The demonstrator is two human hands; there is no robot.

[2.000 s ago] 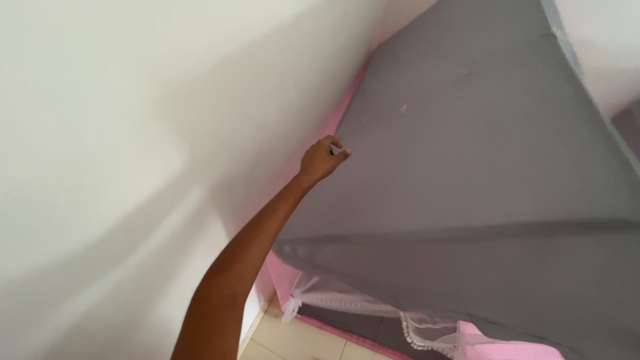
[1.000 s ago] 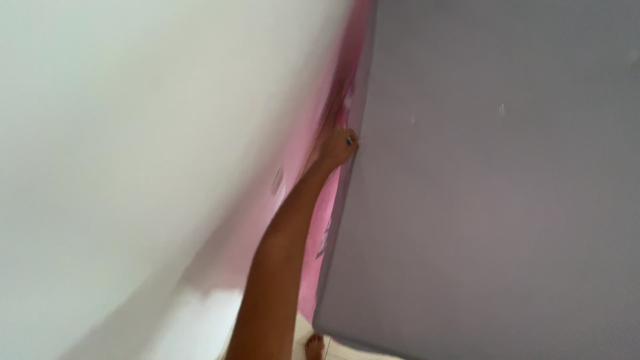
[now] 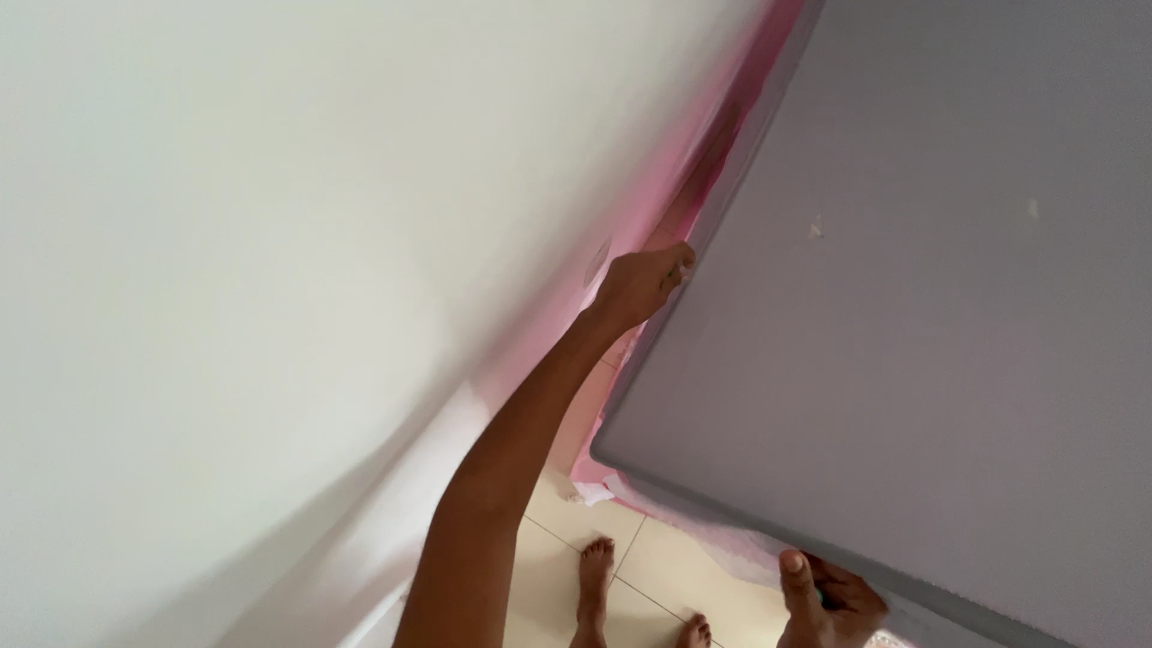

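Note:
A large flat grey panel with a rounded corner, perhaps a mattress (image 3: 864, 342), fills the right side. My left hand (image 3: 646, 281) is closed at its left edge, with the fingertips against the rim. At the lower edge, my right hand (image 3: 823, 598) grips the panel, thumb near the rim and fingers underneath. Two small pale marks show on the grey surface. Pink sheer fabric (image 3: 589, 468) lies beneath and beside the panel's corner.
A white wall (image 3: 270, 225) rises close along the left, with a narrow pink-tinted gap between it and the panel. Below, my bare feet (image 3: 596, 567) stand on cream floor tiles (image 3: 657, 558). Whitish fabric hangs under the lower edge.
My right hand has come into view at the panel's lower edge. The panel's near corner and both my feet now show. My left hand stays at the left edge. The view has shifted.

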